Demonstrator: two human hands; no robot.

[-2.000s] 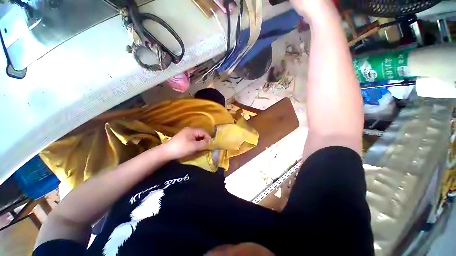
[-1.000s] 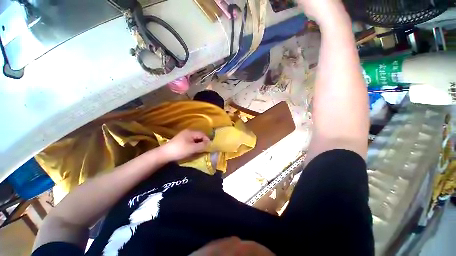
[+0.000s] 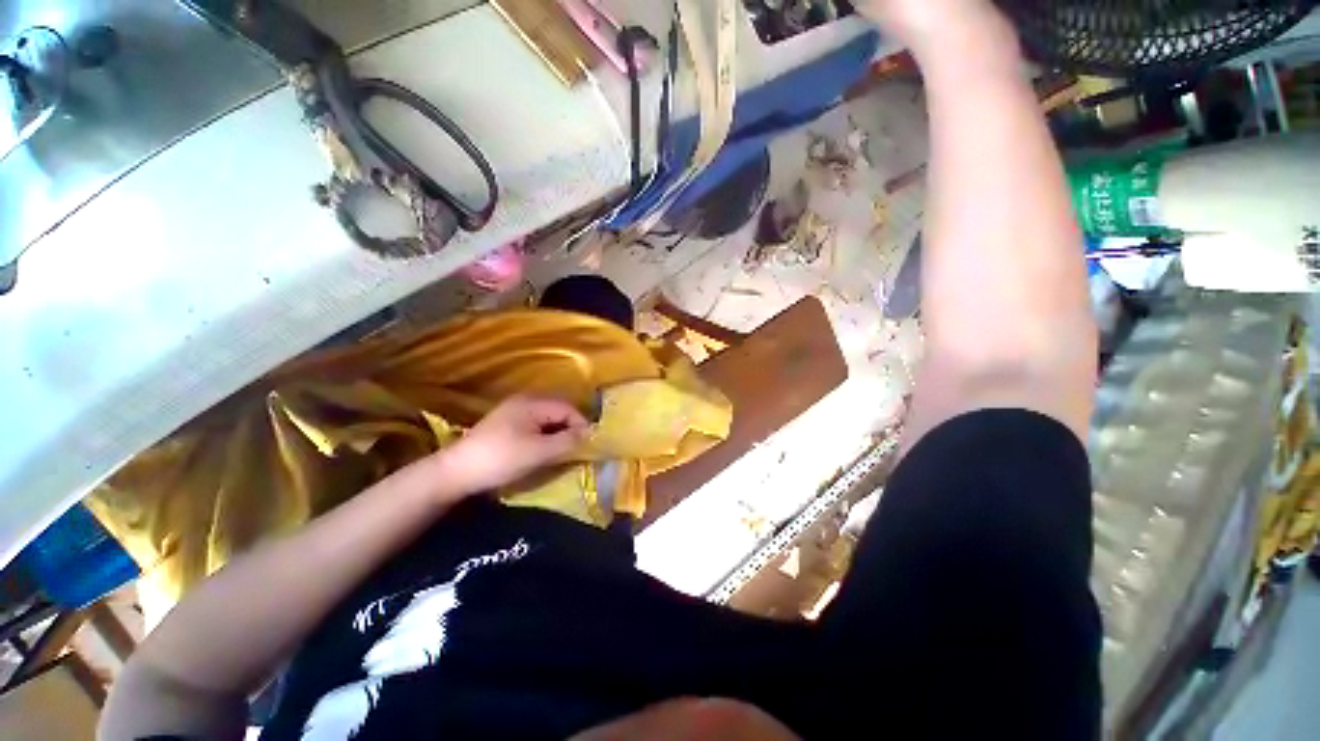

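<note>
A large, slightly shiny mustard-yellow cloth (image 3: 434,355) lies draped over my lap and hangs down to the left. My left hand (image 3: 524,440) pinches it near its folded, lighter yellow end (image 3: 652,420). A narrow greyish strip (image 3: 608,481) shows along the cloth beside the hand. My right arm is stretched far forward, and my right hand (image 3: 905,12) is cut off by the top edge. Its fingers and anything in them are hidden.
Dark-handled scissors (image 3: 413,167) lie on the pale table (image 3: 174,268). Cream and dark strips (image 3: 709,102) hang over its edge. A brown board (image 3: 775,384) is beyond the lap. A black fan grille (image 3: 1158,32), a white cone with green label (image 3: 1230,210) and a quilted cream surface (image 3: 1180,478) are at right.
The view has shifted a little, so the table and scissors sit further left. My left hand keeps its hold on the yellow cloth. My right arm stays stretched forward.
</note>
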